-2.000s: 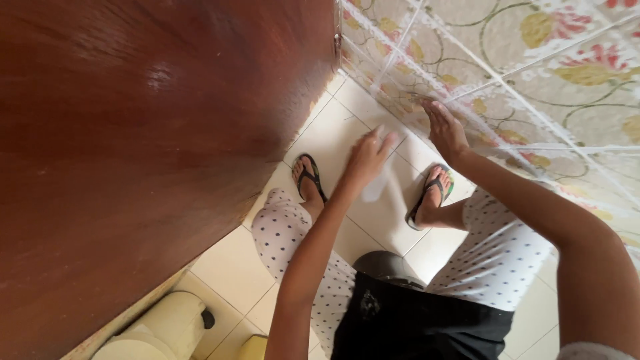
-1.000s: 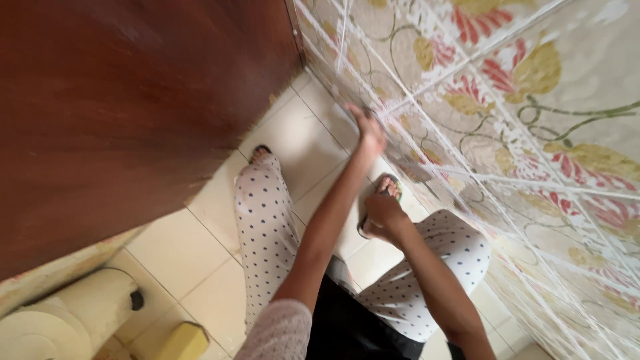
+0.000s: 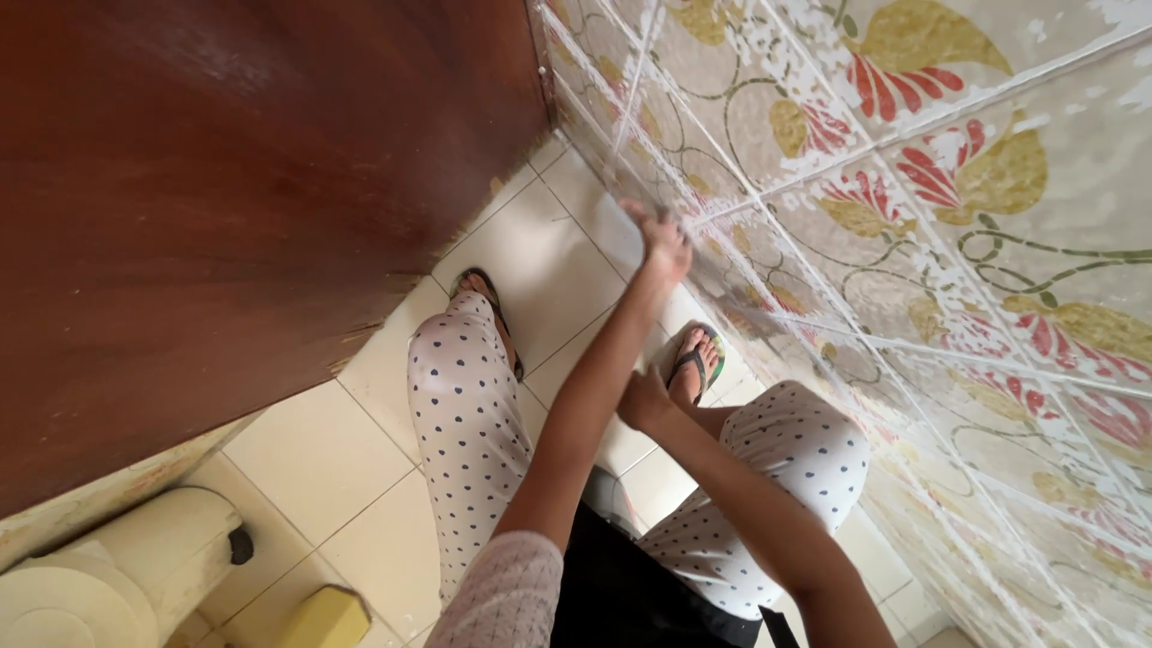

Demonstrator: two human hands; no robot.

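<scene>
My left hand (image 3: 664,245) reaches to the low part of the tiled wall (image 3: 810,171), close to where it meets the floor. Its fingers are blurred, and whether they hold something cannot be told. My right hand (image 3: 644,401) is lower, beside my left forearm and just left of my right foot, which wears a flip-flop (image 3: 714,353). The fingers of this hand are bent and partly out of sight, so its grasp is unclear. The wall tiles carry red, yellow and green flower patterns, with white marks along the joints. Pale floor tiles (image 3: 549,270) lie beneath both hands.
A brown wooden door (image 3: 252,198) with a worn, splintered lower edge stands at the left. At bottom left are a cream-coloured cylindrical object (image 3: 166,558) and a yellow block-like object (image 3: 326,621). Part of a grey rounded object (image 3: 610,497) shows between my legs.
My left hand has moved from above the floor to the wall's base. My right hand, by the wall two seconds ago, is now beside my right foot. The view has shifted.
</scene>
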